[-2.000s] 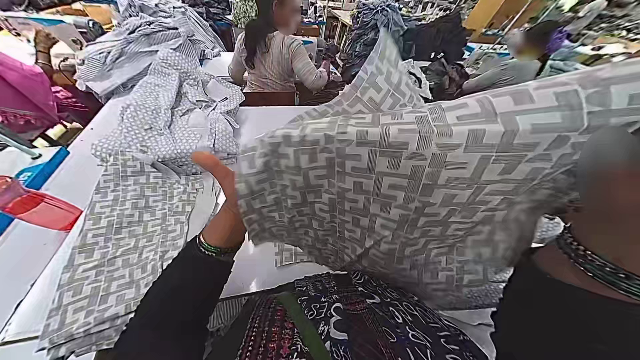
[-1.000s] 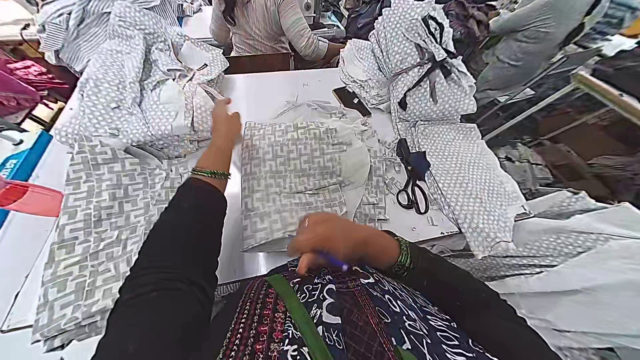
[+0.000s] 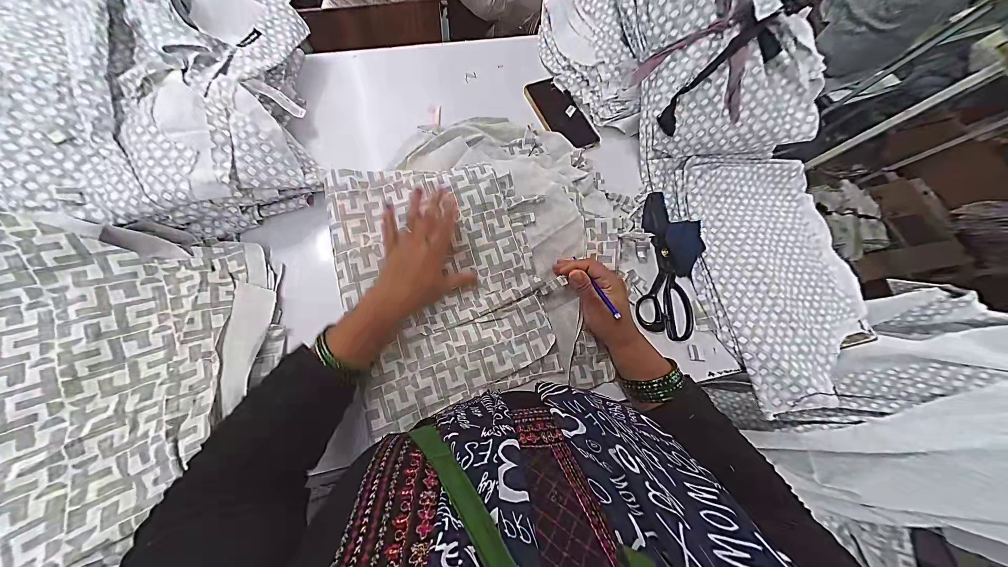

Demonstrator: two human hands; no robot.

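Observation:
A grey-and-white cut fabric piece with a geometric print point(image 3: 480, 228) lies flat on the white table in front of me. My left hand point(image 3: 417, 256), fingers spread, is on its left part and holds nothing. Between the fingers of my right hand point(image 3: 602, 303) is a blue pen point(image 3: 605, 298), at the right edge of that piece, over pale cloth point(image 3: 559, 228). Black-handled scissors point(image 3: 665, 276) lie just right of this hand, with a small dark cloth scrap point(image 3: 687, 242) against them.
Dotted fabric bundles tied with strips stand at the back left point(image 3: 205, 110) and back right point(image 3: 709, 71). A dark phone point(image 3: 563, 114) lies behind the cloth. More printed fabric point(image 3: 102, 354) covers the left side; a dotted stack point(image 3: 772, 276) is at the right, with white cloth point(image 3: 906, 457) below.
My left hand has moved from beside the left bundle onto the printed piece. My right hand has moved forward and right, away from my lap. Two seconds ago a large printed cloth was raised above the table.

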